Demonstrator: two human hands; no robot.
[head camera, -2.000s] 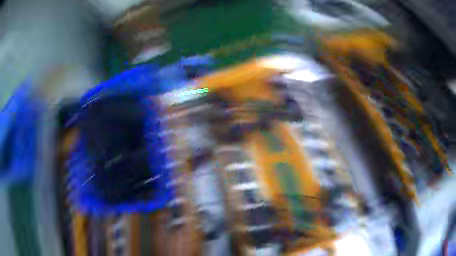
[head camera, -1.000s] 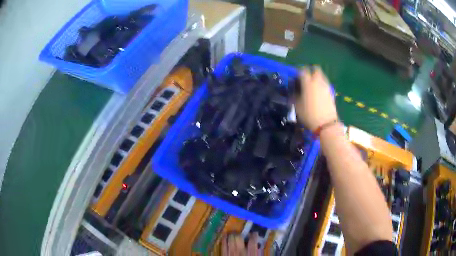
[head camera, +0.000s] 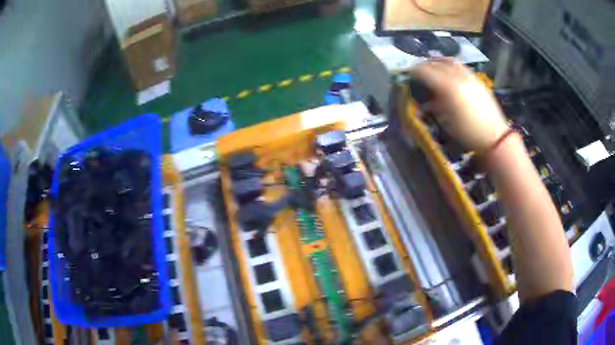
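My right hand (head camera: 460, 101) reaches over the far end of the right-hand orange tray (head camera: 442, 165), closed around a dark block that looks like a black power adapter (head camera: 421, 89); blur hides the exact grip. My left hand is out of the picture. In the centre lies another orange test tray (head camera: 270, 139) with green connector boards (head camera: 327, 276) down its middle. Black adapters (head camera: 246, 185) sit at its far left, more (head camera: 345, 172) at its far right, and others at the near end. Square openings between them show bare.
A blue basket (head camera: 162, 222) heaped with black adapters rests across the left-hand trays. Silver conveyor rails (head camera: 411, 229) run between the centre and right trays. A small blue holder (head camera: 222, 128) with a black item stands beyond the trays. Cardboard boxes (head camera: 150, 57) stand on the green floor.
The view has swung right, so the basket now shows farther left. My right hand has gone from the basket's far right edge to the right-hand tray. My left hand has left the picture.
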